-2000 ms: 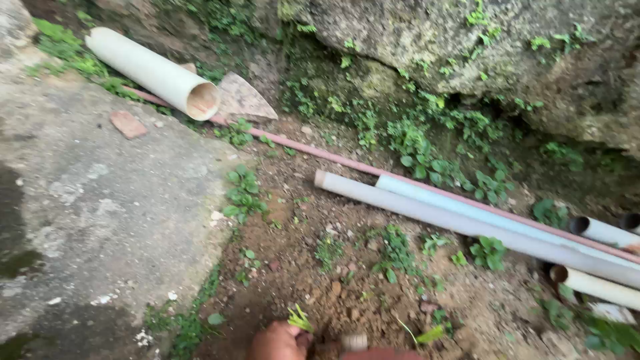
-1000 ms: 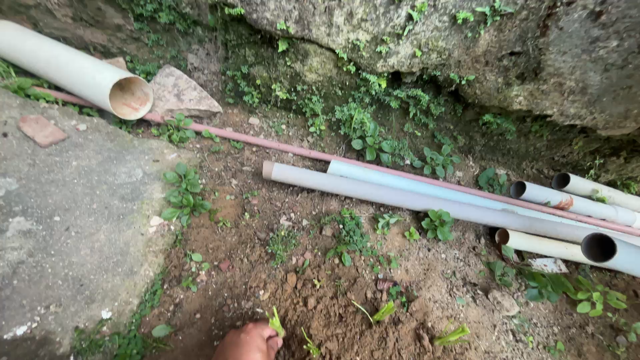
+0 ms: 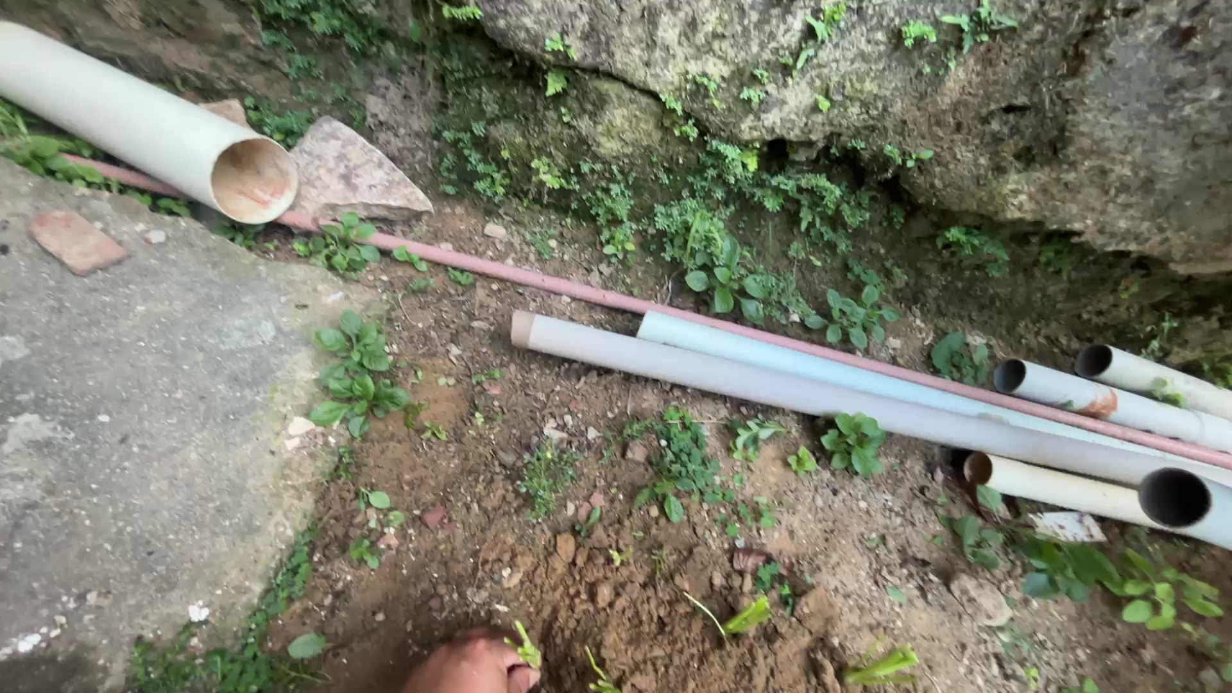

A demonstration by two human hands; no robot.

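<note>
At the bottom edge, my left hand (image 3: 472, 664) is low over loose brown soil (image 3: 616, 626), its wrist cut off by the frame. The fingers are bent, and a short green plant stem (image 3: 525, 645) stands against the fingertips; whether they grip it is hidden. Just right of the hand another thin green stem (image 3: 602, 674) rises from the soil. Farther right are a leaning green cutting (image 3: 748, 616) and a thicker pale-green one (image 3: 884, 666). My right hand is out of view.
A wide pale pipe (image 3: 144, 125) lies upper left by a flat stone (image 3: 356, 173). A thin pink pipe (image 3: 577, 289) and a grey pipe (image 3: 674, 366) cross to more pipes (image 3: 1059, 491) at right. Concrete slab (image 3: 144, 385) borders the left; large rock (image 3: 914, 125) rises behind.
The view has shifted, bringing more pipe ends in at right. A blurred skin-coloured shape at the bottom edge two seconds ago is out of view. My left hand remains beside the green stem.
</note>
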